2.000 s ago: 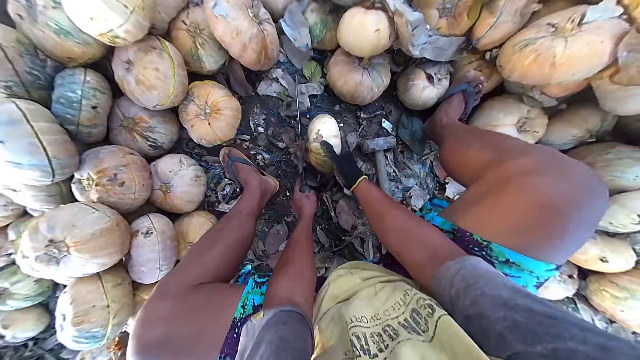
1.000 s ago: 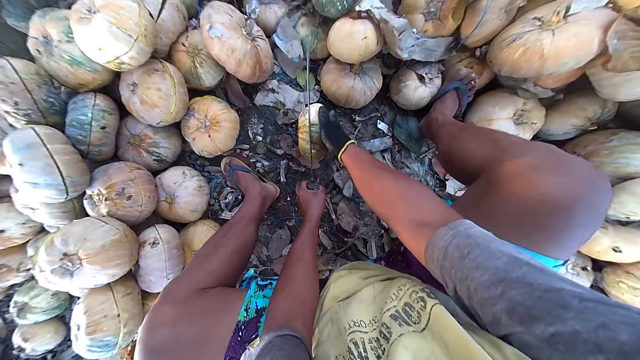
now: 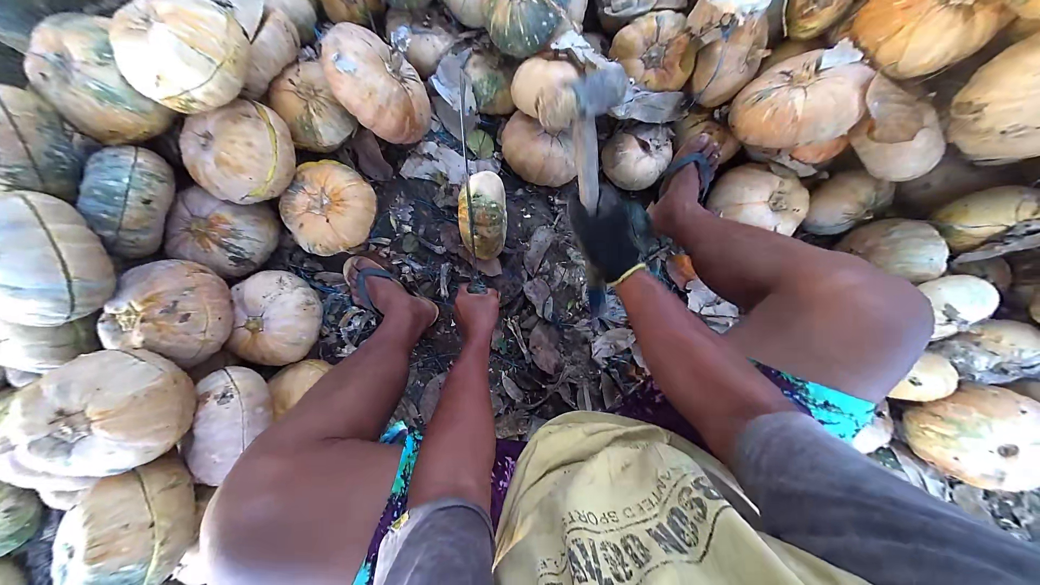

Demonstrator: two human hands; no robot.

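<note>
My bare left hand (image 3: 476, 310) is closed on the handle of a long thin blade (image 3: 465, 154), which points away from me. The blade lies along the left side of a small pale and green pumpkin (image 3: 486, 215) standing on its edge; whether it has entered the rind cannot be told. To the right, my right hand (image 3: 603, 237), in a dark glove with a yellow cuff, grips a hammer-like tool (image 3: 587, 146) by its wooden handle. The tool's head, blurred, is raised at the far end, apart from the pumpkin and the blade.
Whole pumpkins lie heaped at the left (image 3: 166, 313), the far side and the right (image 3: 800, 97). Dry leaves (image 3: 546, 345) and dark soil cover the ground between my sandalled feet (image 3: 390, 296). A yellow printed cloth (image 3: 642, 504) hangs between my knees.
My right hand has left the pumpkin, moved right and taken hold of the hammer-like tool, which lay on the ground beside it. My left hand stays on the blade's handle.
</note>
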